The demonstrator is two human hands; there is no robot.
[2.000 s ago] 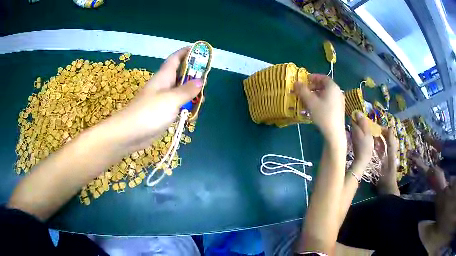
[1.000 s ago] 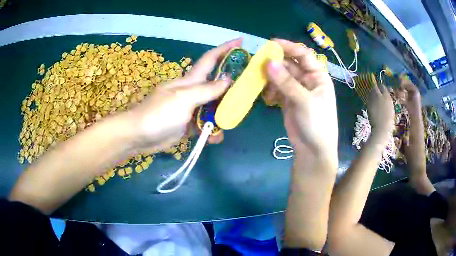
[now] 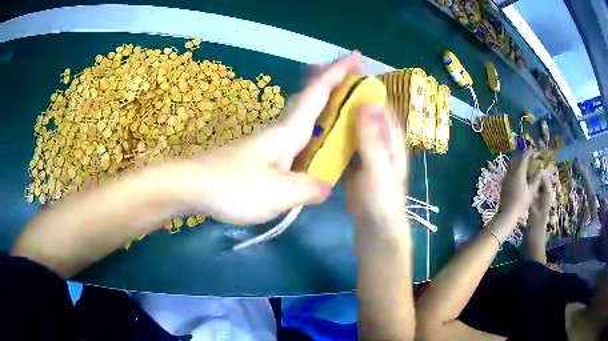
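My left hand holds the half-built unit upright at a tilt, with its thumb along the lower end. A plain yellow back cover lies against the unit's right side, with a dark gap between the two at the top. My right hand is blurred and presses on the cover. The circuit board inside is hidden. A white wrist strap hangs from the unit's lower end.
A loose pile of small yellow tabs lies left. Stacked covers stand behind my right hand, with a loose white cord nearer. Two strapped units lie on the belt side. Another person's arms work at the right beside tangled straps.
My right hand has brought the cover from the stack onto the open unit, hiding the board and blue part. The unit has tilted and moved right. The view has shifted a little.
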